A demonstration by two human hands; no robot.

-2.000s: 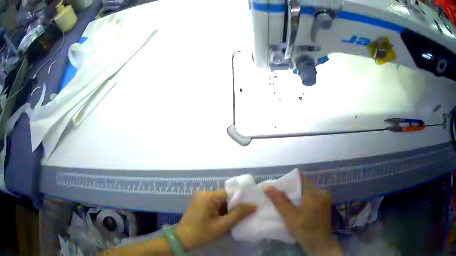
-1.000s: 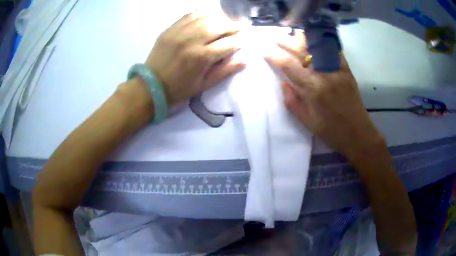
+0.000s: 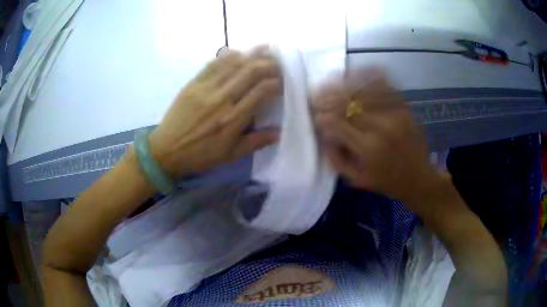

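Note:
A white fabric piece (image 3: 294,174) hangs in a curved fold between my hands, over the table's front edge and above the lap. My left hand (image 3: 219,114), with a green bangle at the wrist, holds its left side. My right hand (image 3: 372,129), with a gold ring, is blurred and holds its right side. The fingertips are partly hidden by the cloth and blur. The needle and machine head are out of view.
Cut white strips (image 3: 30,72) lie at the table's left. Red and dark thread snips (image 3: 483,53) lie at the right. A grey ruler strip (image 3: 78,168) runs along the front edge. Loose white pieces (image 3: 174,252) lie on the checked apron (image 3: 372,222).
Both hands have drawn the white fabric back from under the needle toward the table's front edge, and it is now bent into a fold. The view has tilted down toward the lap.

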